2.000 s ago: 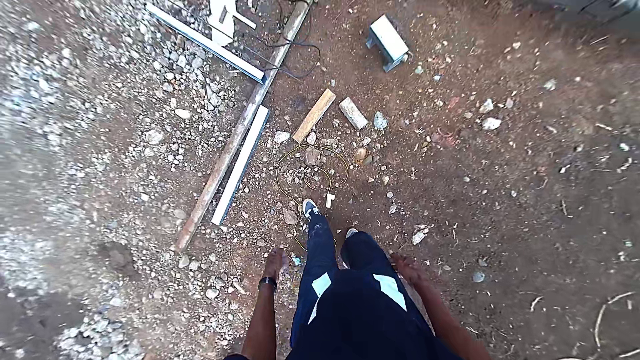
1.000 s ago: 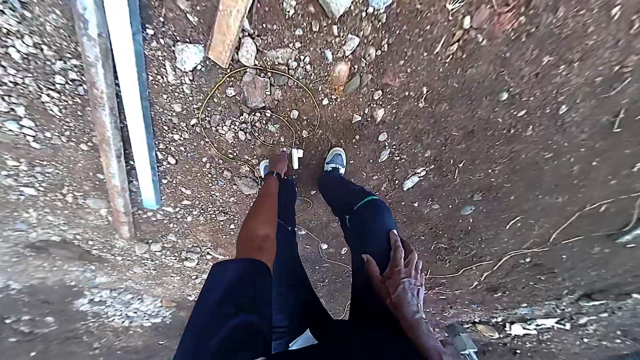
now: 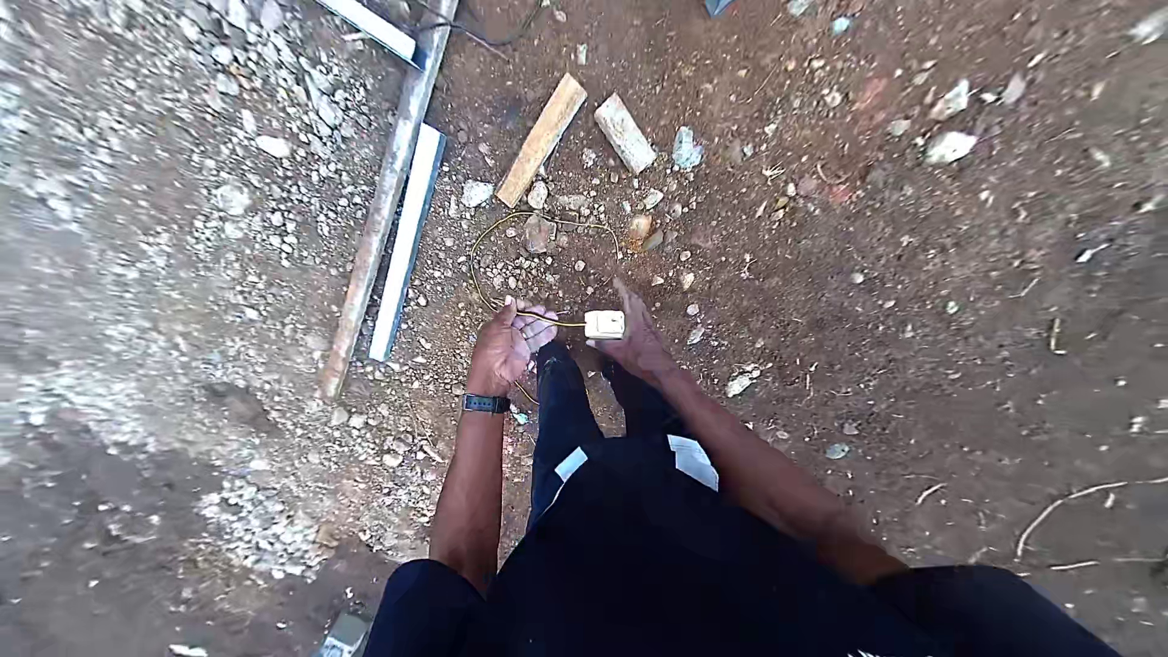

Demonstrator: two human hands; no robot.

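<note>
A small white electrical fitting [image 3: 605, 324], perhaps a plug or socket, is joined to a thin yellow-and-dark cable [image 3: 474, 260]. My left hand [image 3: 517, 342], with a dark watch at the wrist, has the cable at its fingers, left of the fitting. My right hand [image 3: 639, 336] is at the fitting's right side, its fingers apart and partly blurred; whether it supports the fitting is unclear. The cable loops over the stony ground beyond my hands, and part of it shows below my left wrist.
A long pole [image 3: 388, 192] and a white-faced bar [image 3: 407, 242] lie to the left, with another pale bar [image 3: 374, 26] above. A wooden piece [image 3: 542, 140] and a pale block [image 3: 625, 133] lie ahead. Stones are scattered around, and a thin root or cord [image 3: 1058, 506] is at right.
The white fitting has been lifted from near the shoes to between my hands. My right hand has left my leg and come beside it; the left has come up with the cable.
</note>
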